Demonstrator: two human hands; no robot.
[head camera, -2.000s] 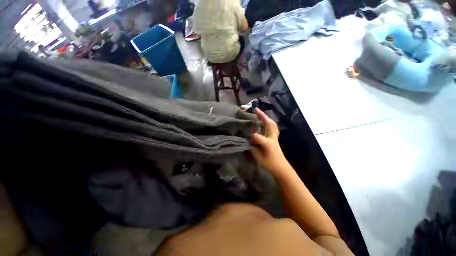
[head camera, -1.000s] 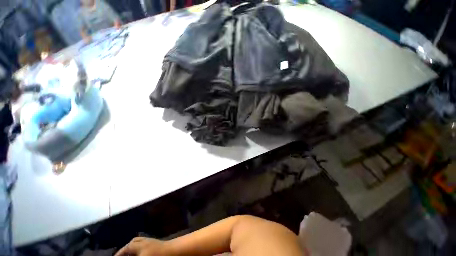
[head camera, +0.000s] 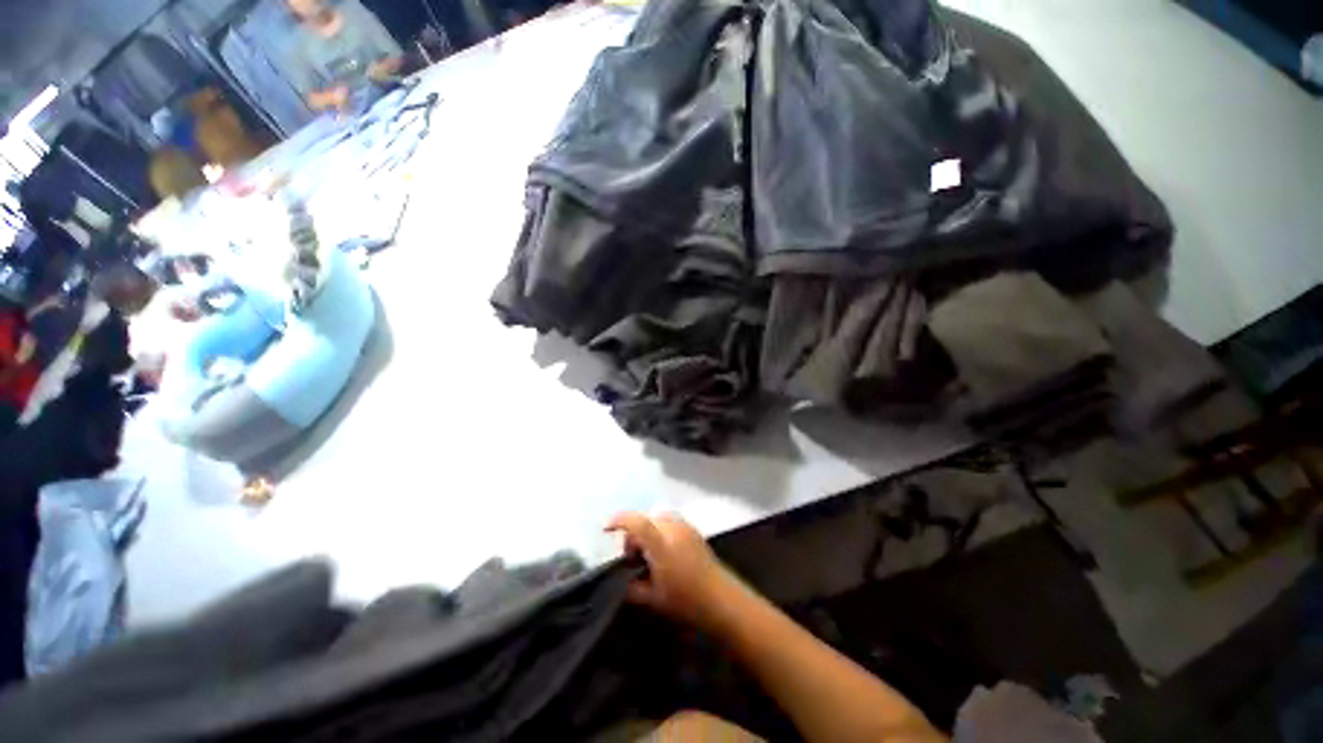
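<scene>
My right hand (head camera: 665, 569) is shut on the end of a dark grey garment bundle (head camera: 435, 631), which stretches from the lower left edge of the picture over the near part of the table. A patch of bare skin shows at the bottom edge, but my left hand is not seen. A stack of dark garments (head camera: 871, 160) lies ahead on the white table (head camera: 479, 436), shiny lining up, with a small white label (head camera: 945, 174) and matte brown-grey folds along its near side.
A light-blue and grey neck pillow (head camera: 290, 378) lies on the left of the table. Light blue cloth (head camera: 80, 566) hangs at the far left. A person (head camera: 341, 58) is at the table's far end. A stool-like wooden frame (head camera: 1219, 508) stands at the right.
The view has swung from the floor and stool side to the table with the garment stack. The held bundle, out of view one second ago, now shows over the table's near part.
</scene>
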